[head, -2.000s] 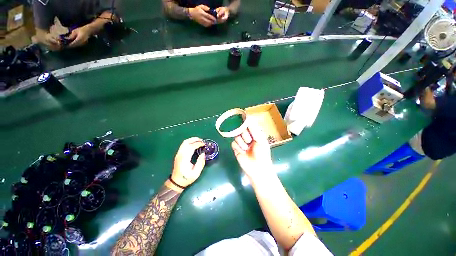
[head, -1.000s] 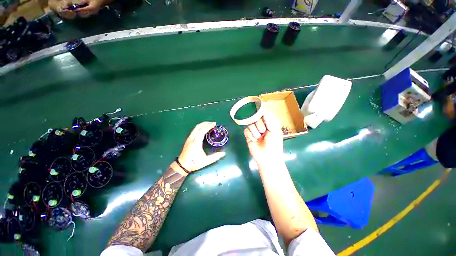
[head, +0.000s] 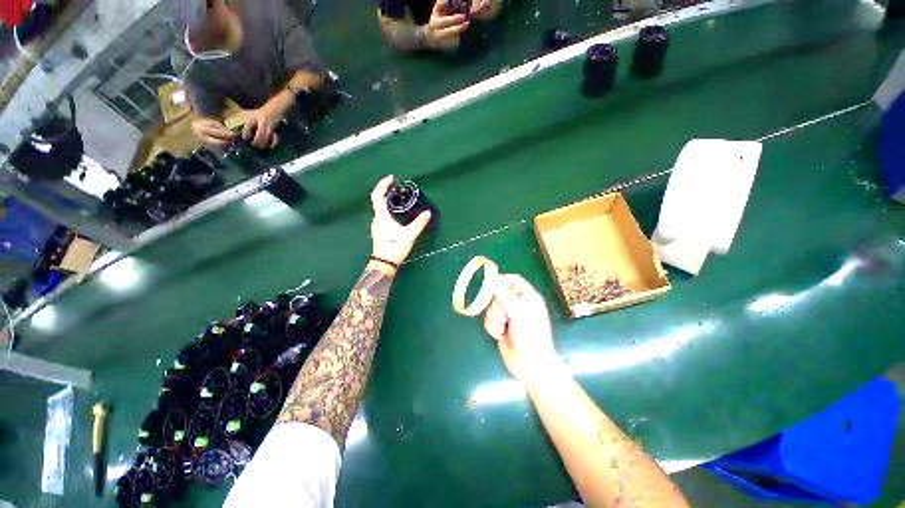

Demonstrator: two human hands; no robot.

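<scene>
My left hand [head: 392, 230] is stretched forward on the green bench with its fingers around a black cylindrical housing [head: 404, 199], whose open round face points up. My right hand [head: 520, 319] holds a thin pale tape roll [head: 475, 286] by its right edge, left of an open brown carton [head: 600, 252]. Small coppery bits lie in the carton's near end. A pile of dark units [head: 213, 382] with green dots lies left of my left forearm.
A white plastic container [head: 707, 198] stands right of the carton. Black housings [head: 599, 69] stand near the far rail, another [head: 282, 186] at upper left. A mallet [head: 99, 446] lies far left. A blue stool [head: 843, 442] is lower right. Two people work opposite.
The view has swung left. My left hand has moved forward, away from me, and is now closed around a black housing. My right hand has lifted the tape roll and drawn it away from the carton.
</scene>
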